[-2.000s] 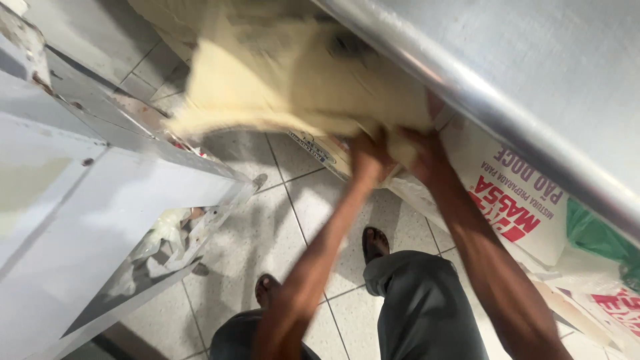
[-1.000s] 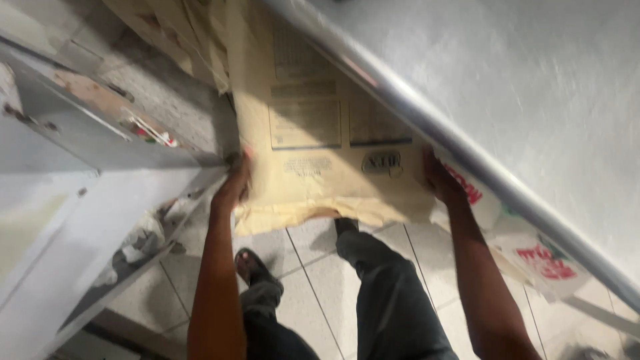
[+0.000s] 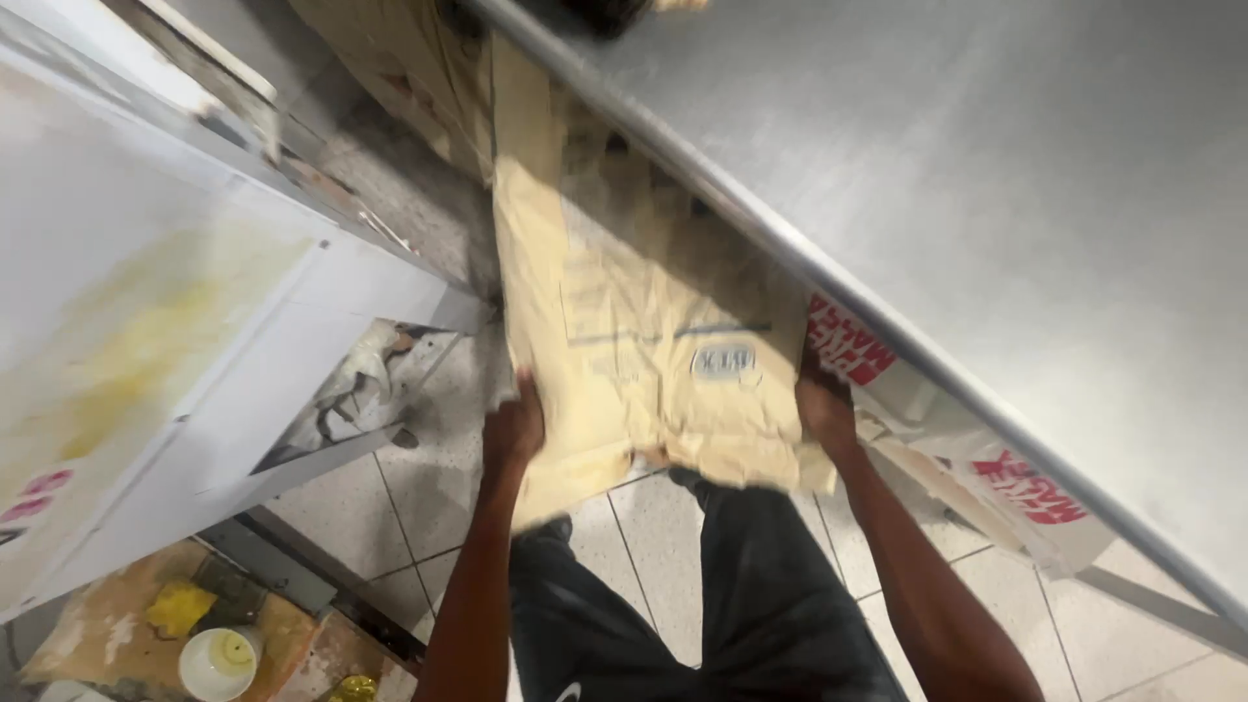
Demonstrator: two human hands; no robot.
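Note:
A large tan paper sack point(image 3: 624, 380) with printed panels hangs in front of my legs, its upper right part under the edge of a metal table point(image 3: 975, 253). My left hand point(image 3: 514, 429) grips the sack's left side edge. On the opposite edge my right hand point(image 3: 827, 405) has hold of it, close beneath the table rim. The sack's near end is creased and uneven. Whether it holds anything cannot be told.
White sacks with red print point(image 3: 1033, 487) lie under the table at the right. A white cabinet point(image 3: 234, 361) with torn plastic inside stands at the left. Below it, a white cup point(image 3: 219, 663) sits on a stained surface. More tan paper point(image 3: 419, 78) is at the top left. The floor is tiled.
The sack was sideways with both hands together at one edge two seconds ago; then the hands moved apart to its two sides. The view has shifted, and the cup at lower left now shows.

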